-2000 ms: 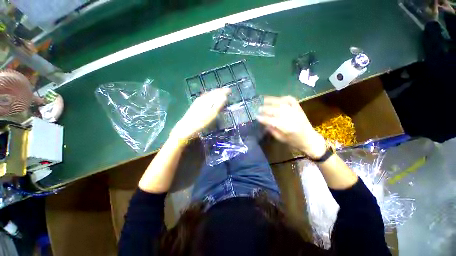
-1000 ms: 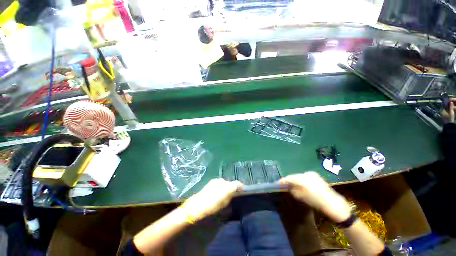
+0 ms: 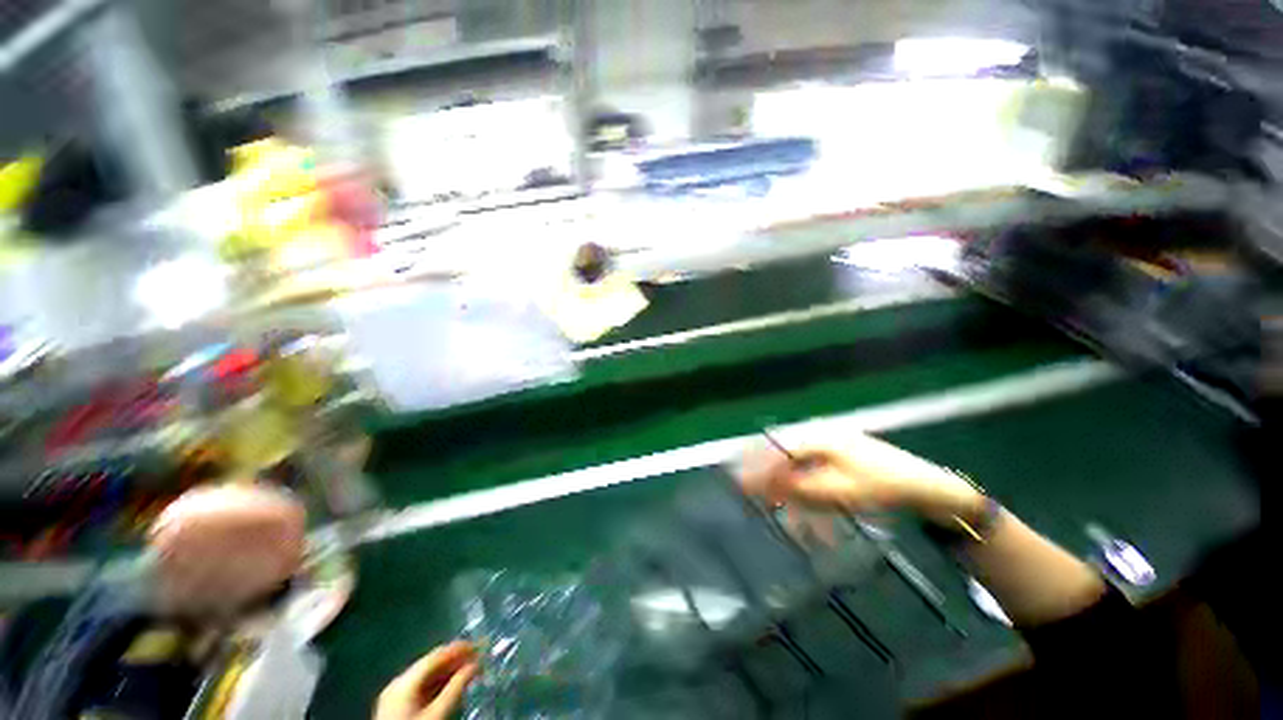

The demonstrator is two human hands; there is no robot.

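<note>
The view is strongly blurred. A large dark, see-through compartment tray [image 3: 830,619] lies tilted across the lower middle and right, close to me. My right hand [image 3: 830,481] is at the tray's far edge, with its fingers closed on it. My left hand [image 3: 429,685] is at the bottom left, partly cut off by the frame edge, with its fingers curled at the left side of a crumpled clear plastic bag [image 3: 528,633]. Blur hides whether it grips the bag.
A green bench [image 3: 422,591] with a white line [image 3: 591,485] runs across. A pink fan [image 3: 230,542] stands at the left. A shiny round-topped fixture [image 3: 1126,560] is at the right. Bright, blurred shelves and a yellow item [image 3: 602,312] are beyond the bench.
The view has tilted up. My right hand has reached forward and the tray now looks larger and higher. My left hand has moved left, away from the tray, to the bag.
</note>
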